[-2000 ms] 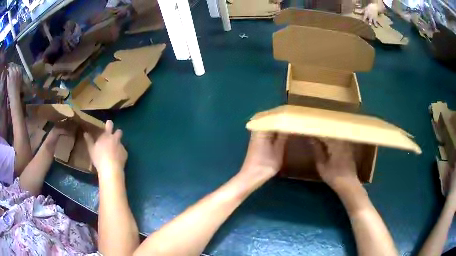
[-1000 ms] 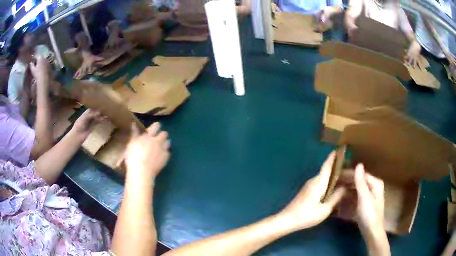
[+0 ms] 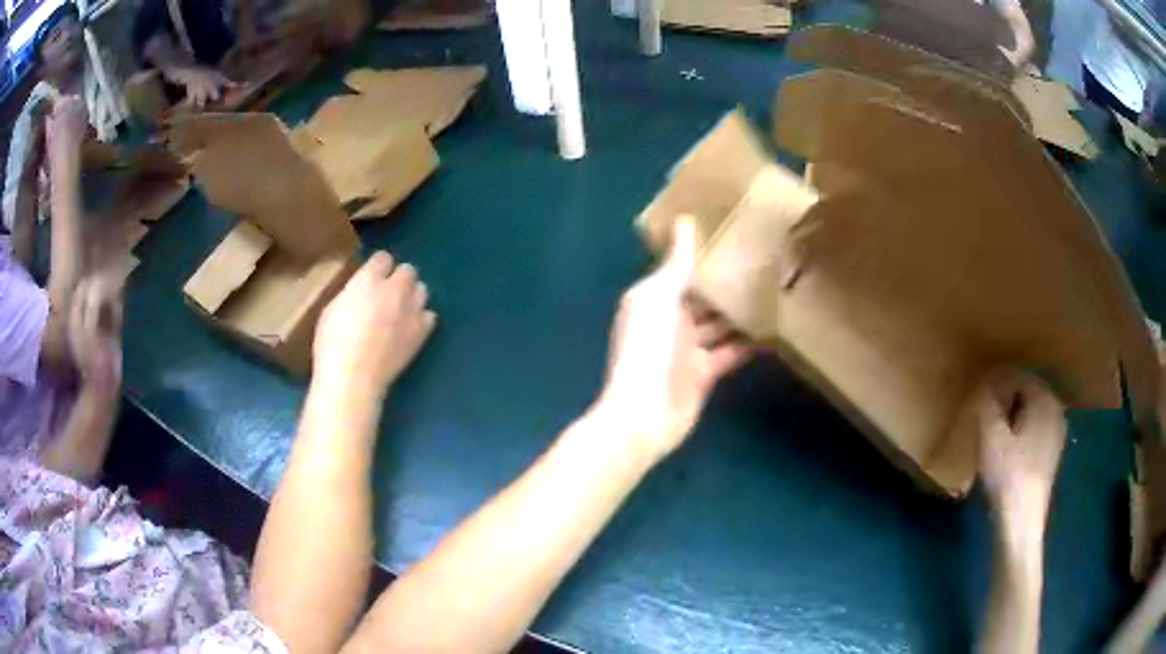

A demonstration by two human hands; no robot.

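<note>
A partly folded brown mailer box [image 3: 882, 371] is tilted in front of me, blurred by motion. Its lid panel [image 3: 959, 243] stands up behind. A side flap [image 3: 707, 192] sticks out at the left end. My left hand [image 3: 665, 339] holds the box at its left end, with the thumb on the side flap and the fingers beneath. My right hand [image 3: 1023, 428] grips the box's right end; its fingertips are partly hidden.
Another standing lid [image 3: 818, 51] shows behind my box. On the left, a person's hand [image 3: 371, 319] rests on a part-folded box [image 3: 288, 288]. Box blanks [image 3: 384, 141] lie behind it. A white post [image 3: 565, 77] stands upright at the dark green bench's middle.
My box has been turned and tilted, and its left side flap now stands outward. My left hand has moved left and up with it. The neighbour's box has also turned.
</note>
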